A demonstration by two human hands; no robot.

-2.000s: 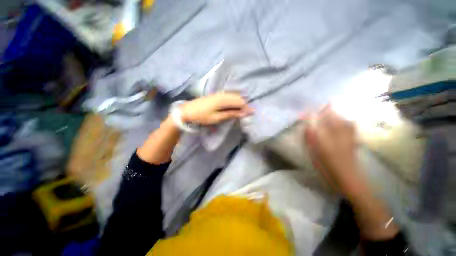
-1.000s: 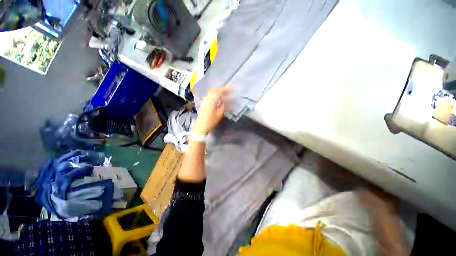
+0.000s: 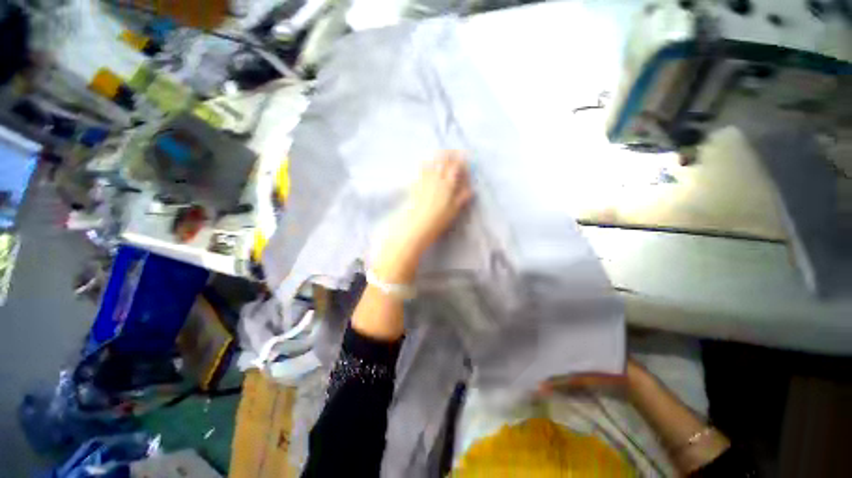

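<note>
A light-grey garment panel (image 3: 570, 289) lies over the table's front edge and hangs toward my lap, blurred by motion. More grey cloth (image 3: 327, 140) lies flat on the table to its left. My left hand (image 3: 439, 196) is on the grey cloth, fingers bent; whether it pinches the cloth is unclear. My right hand (image 3: 598, 378) is low at the panel's bottom edge, gripping it, with its fingers partly hidden by the cloth. The sewing machine head (image 3: 663, 84) stands to the right of the cloth, its needle area free of the panel.
Grey strips (image 3: 803, 205) lie on the machine bed at the right. A blue crate (image 3: 149, 294), a cardboard box (image 3: 262, 425) and bundled cloth with white strips (image 3: 285, 345) are at the left. A grey device (image 3: 191, 159) sits on a table further back.
The view has swung right, bringing the machine head in. The grey panel now spans between my hands. My right hand has come from my lap to the panel's lower edge.
</note>
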